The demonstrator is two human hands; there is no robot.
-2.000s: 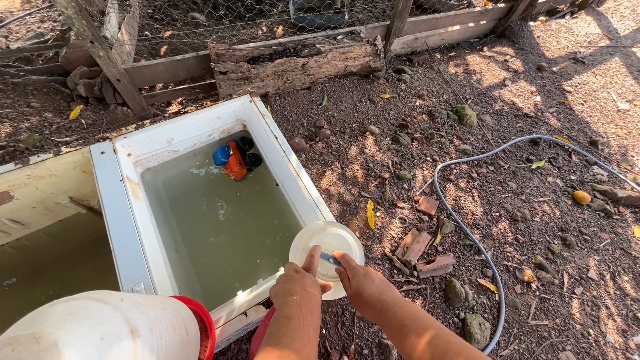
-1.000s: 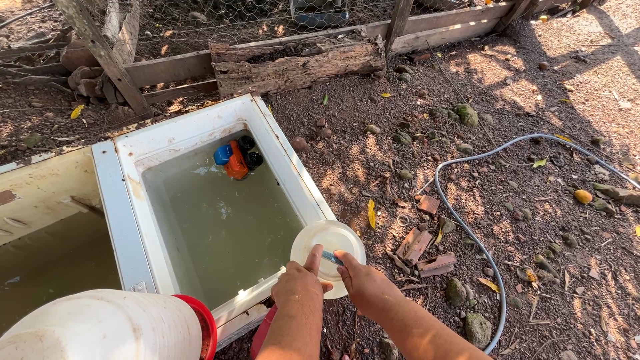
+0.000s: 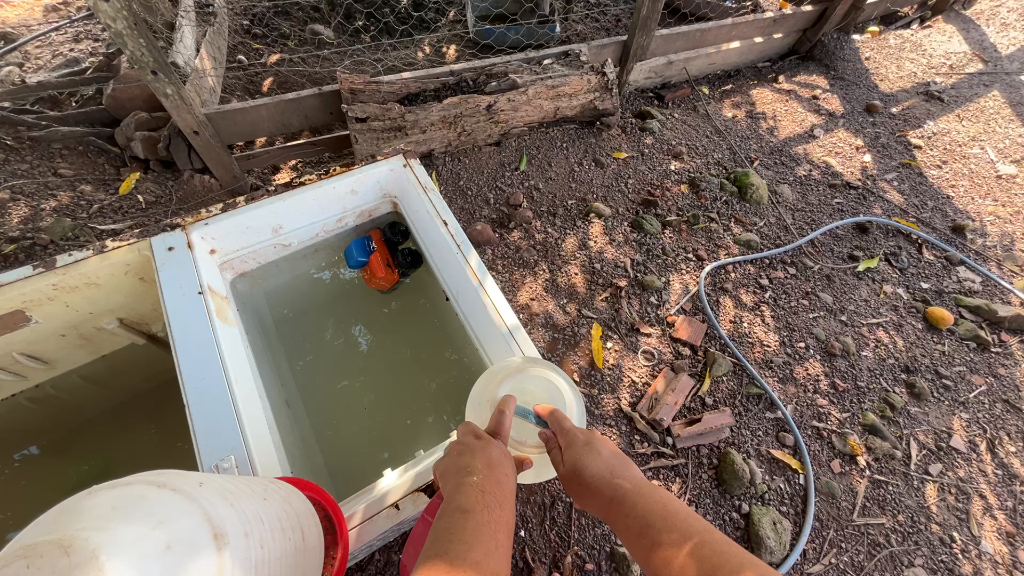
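A round whitish translucent plastic lid or dish (image 3: pixel 552 386) lies at the right front corner of a water-filled white basin like an old refrigerator shell (image 3: pixel 488 308). My left hand (image 3: pixel 478 456) touches it, index finger extended over its face and thumb at its lower edge. Between the fingertips of my right hand (image 3: pixel 582 456) is the end of a small bluish strip (image 3: pixel 528 416), whose other end meets my left index finger. An orange and blue toy vehicle with black wheels (image 3: pixel 380 264) floats near the basin's far corner.
A large white plastic container with a red rim (image 3: pixel 320 504) stands at lower left, beside a second water-filled basin (image 3: pixel 72 300). A grey hose (image 3: pixel 744 360) curves across the stony ground, near broken brick pieces (image 3: pixel 668 396). A log (image 3: pixel 480 108) and wire fence stand behind.
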